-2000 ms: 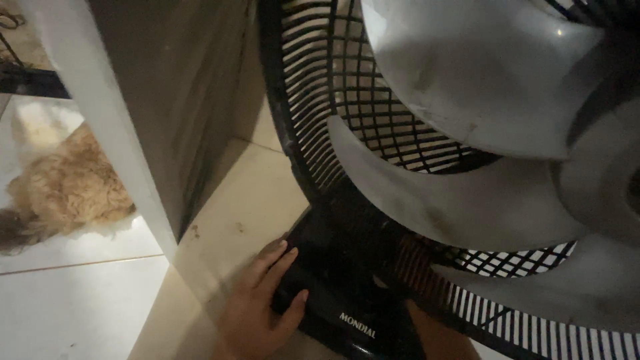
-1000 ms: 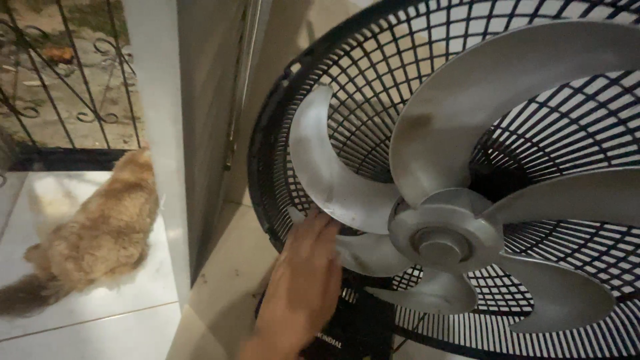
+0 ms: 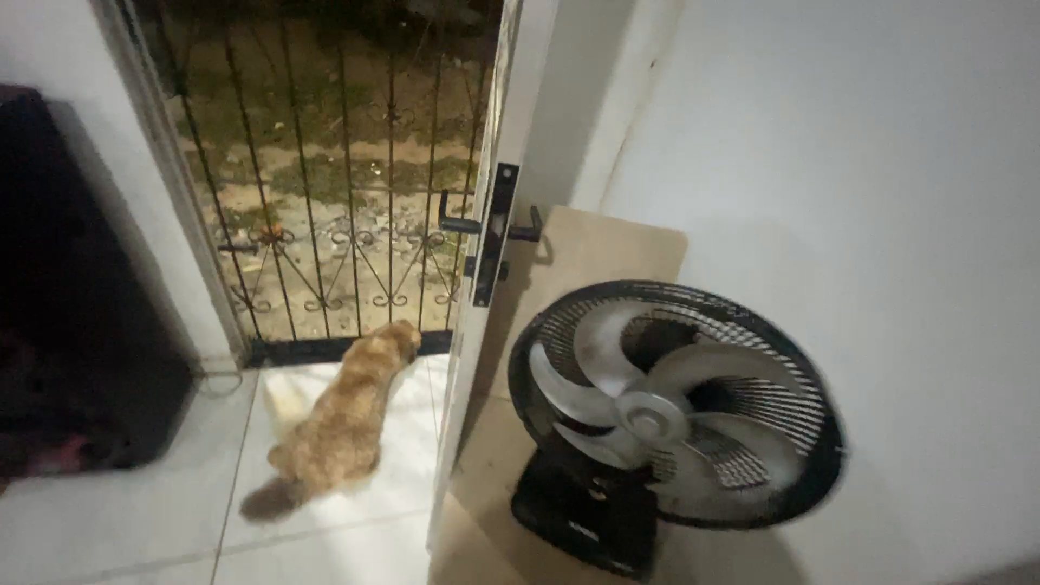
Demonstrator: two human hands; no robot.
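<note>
Neither of my hands shows in the head view now. An electric fan stands at the lower right, its grey plastic blades (image 3: 650, 414) bare at the front, with the black rear grille (image 3: 829, 455) behind them. Below the blades is the fan's black base (image 3: 581, 512), which bears writing. The fan is close to the white wall, beside the edge of an open door.
Left of the fan is the open white door (image 3: 455, 422) with a black lever handle (image 3: 461, 223). A light-brown furry animal (image 3: 345, 414) lies on white floor tiles (image 3: 325, 552) before a metal gate (image 3: 349, 244). A tan panel (image 3: 613, 248) leans on the wall (image 3: 812, 146). A dark object (image 3: 73, 309) stands left.
The view has pulled back and up from the fan. A hand that was at the base, then at the blades and grille, is out of sight now.
</note>
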